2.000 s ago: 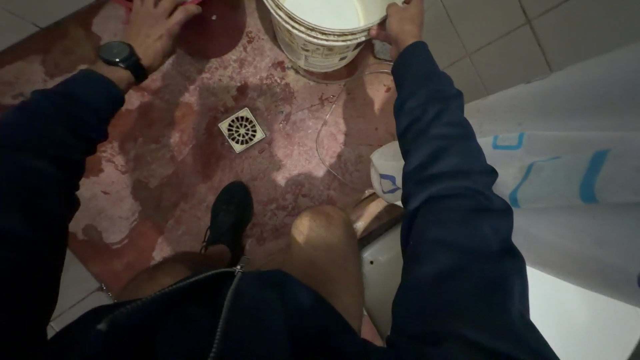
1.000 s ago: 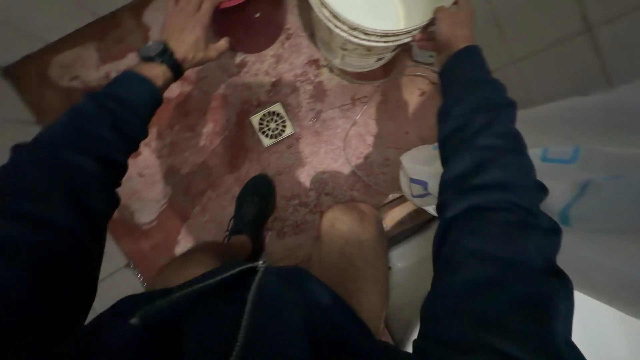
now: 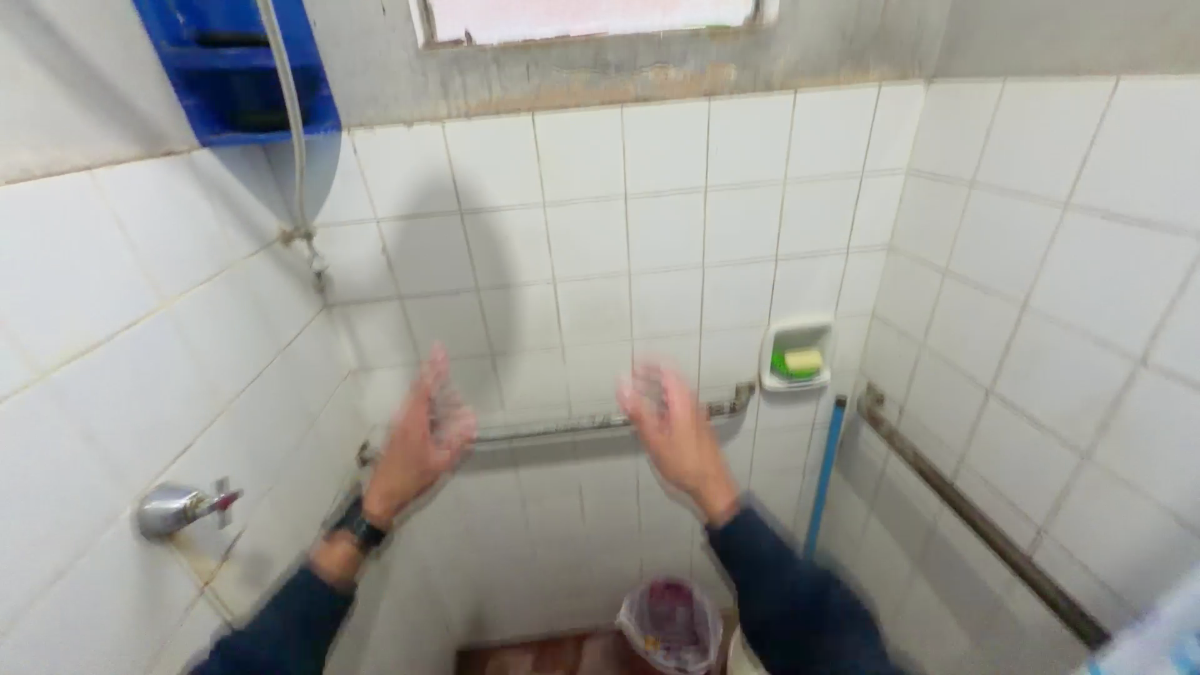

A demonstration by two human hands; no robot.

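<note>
My left hand (image 3: pixel 424 445), with a dark watch (image 3: pixel 359 527) at its wrist, is raised in front of the white tiled wall, its fingers apart and nothing in it. To its right my right hand (image 3: pixel 673 427) is also up and holds nothing; motion blurs its fingers. Behind both hands runs a worn metal bar (image 3: pixel 562 428) along the back wall; neither hand is seen to grip it. Below the right hand stands a bin lined with a clear bag (image 3: pixel 670 626). The rim of a pale bucket (image 3: pixel 741 653) shows partly behind the right sleeve.
A tap (image 3: pixel 183 511) juts from the left wall, under a blue shelf unit (image 3: pixel 248 75) and a hose (image 3: pixel 292 122). A soap dish (image 3: pixel 797 354) with yellow soap (image 3: pixel 802 362) is on the back wall, near a blue pole (image 3: pixel 825 478). Another bar (image 3: pixel 975 516) runs along the right wall.
The view has swung up from the floor to the walls. My right hand has let go of the white bucket's rim, and both hands are now raised, apart from each other.
</note>
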